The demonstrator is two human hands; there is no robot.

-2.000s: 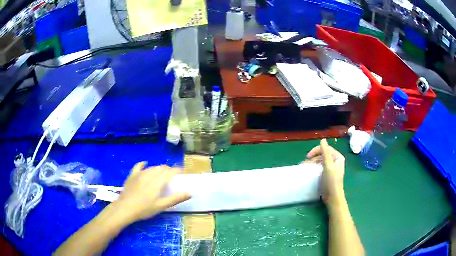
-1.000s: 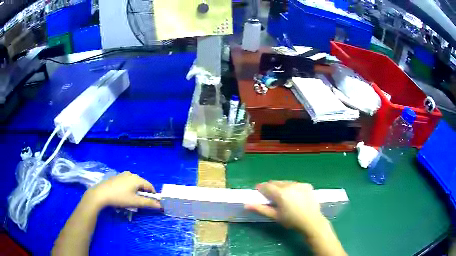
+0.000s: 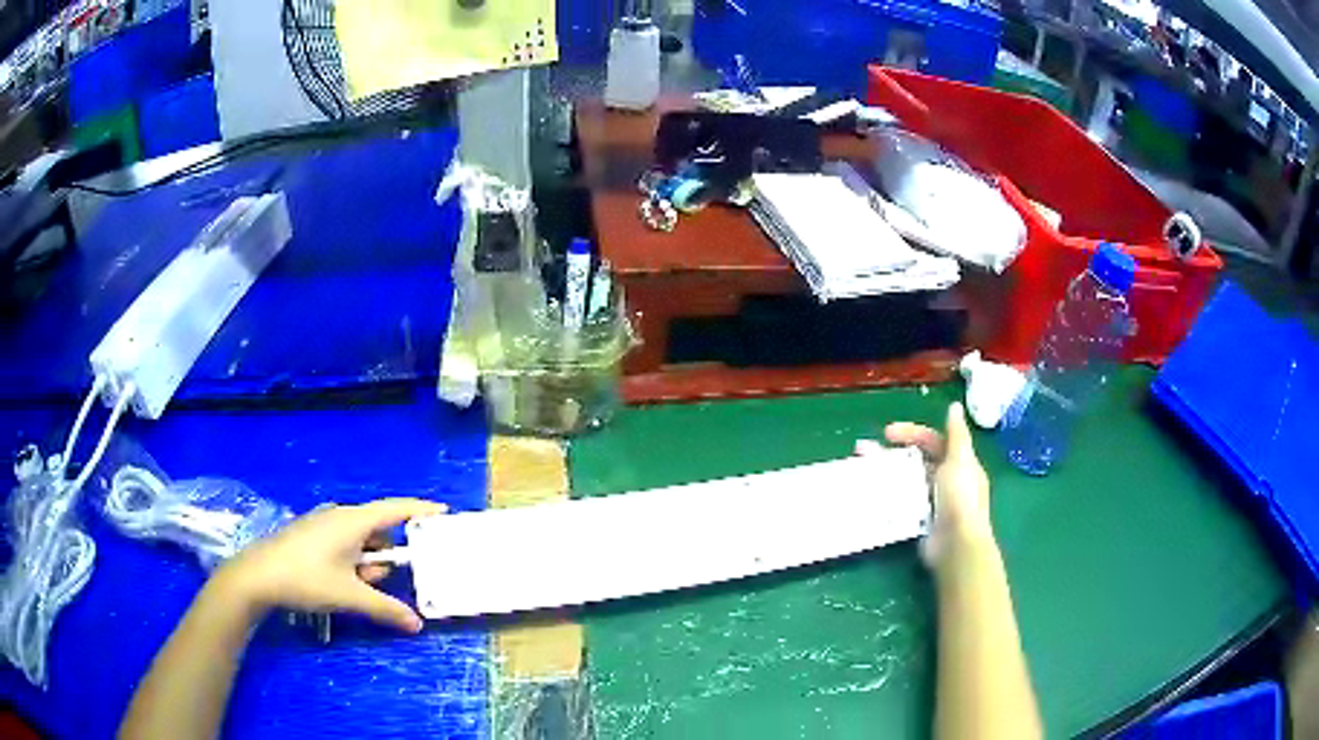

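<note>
A long white power strip lies across the blue and green sheeting with its plain face up, its right end a little farther back. My left hand holds its left end, thumb and fingers around the corners where the white cord leaves. My right hand holds the right end, fingers behind and palm against the end. A coiled white cord in a clear plastic bag lies left of my left hand, partly hidden by it. The socket face is hidden.
More white power strips lie at the back left, their cords coiled at the far left. A marker holder, a brown-red shelf with papers, a red basket and a water bottle stand behind. A blue panel is at right.
The strip has turned from its narrow side to its broad plain face. My right hand has moved from the strip's middle to its right end. The camera view has shifted.
</note>
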